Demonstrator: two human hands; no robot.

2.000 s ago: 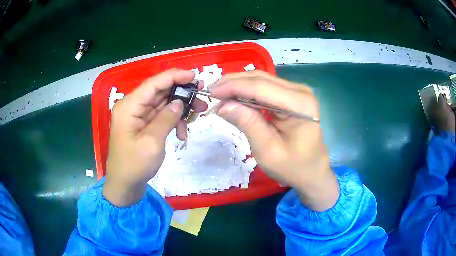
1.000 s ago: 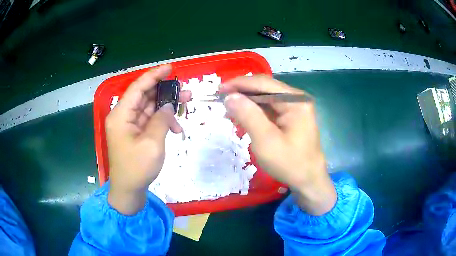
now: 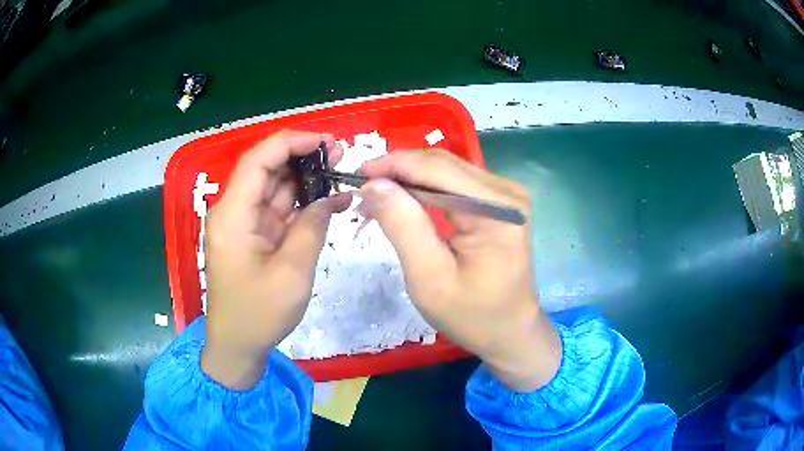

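My left hand (image 3: 269, 251) holds a small black device housing (image 3: 312, 176) between thumb and fingers, above the upper left part of the red tray. My right hand (image 3: 458, 255) grips grey metal tweezers (image 3: 467, 204), their tips at the right side of the housing. Whether the tips hold anything is too small to tell. The shallow red tray (image 3: 179, 220) lies under both hands. Many tiny white pads (image 3: 361, 308) are spread in it, partly hidden by my hands. The inside of the housing is too dark and blurred to make out.
Several black units, one of them here (image 3: 503, 58), lie on the dark green belt beyond the white edge strip (image 3: 608, 101). A pale yellow sheet (image 3: 344, 401) sticks out under the tray's near edge. A loose white pad (image 3: 160, 320) lies left of the tray. Cream-white stacked strips (image 3: 765, 192) and blue sleeves are at right.
The housing has turned in my left hand, and the tweezers have moved left from over the tray to the housing. The belt units have shifted right. The neighbour's hand at right has left view.
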